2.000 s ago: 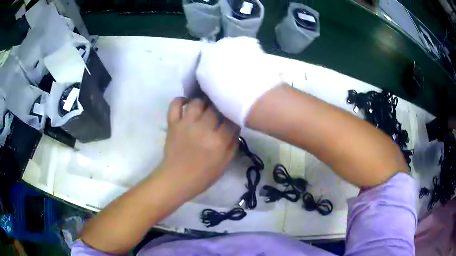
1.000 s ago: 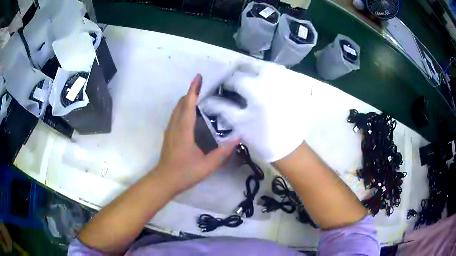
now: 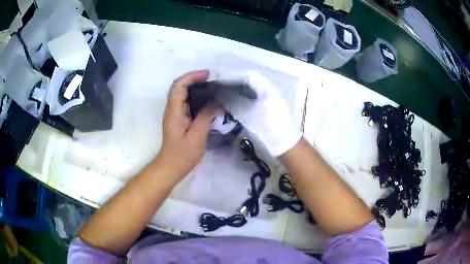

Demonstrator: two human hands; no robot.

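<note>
A dark retail box point(image 3: 222, 92) with a pale opening is held between both hands above the middle of the worktable; it is blurred by motion. My bare left hand point(image 3: 186, 113) grips its left side, with the thumb near the opening. My right hand point(image 3: 265, 116), in a white glove, holds its right side. The device inside the box cannot be made out clearly. Several coiled black cables point(image 3: 256, 185) lie on the white table point(image 3: 139, 103) just below the hands, some partly under my right forearm.
Black boxes with open pale flaps stand at the left, the nearest box point(image 3: 95, 105) showing a labelled device top. Three bagged devices point(image 3: 337, 44) stand on the green belt point(image 3: 247, 36). A large cable pile point(image 3: 394, 154) lies at the right. A blue stool point(image 3: 26, 201) is at lower left.
The hands have moved slightly left with the box, which is now tilted across between them. The bagged devices on the belt have shifted right.
</note>
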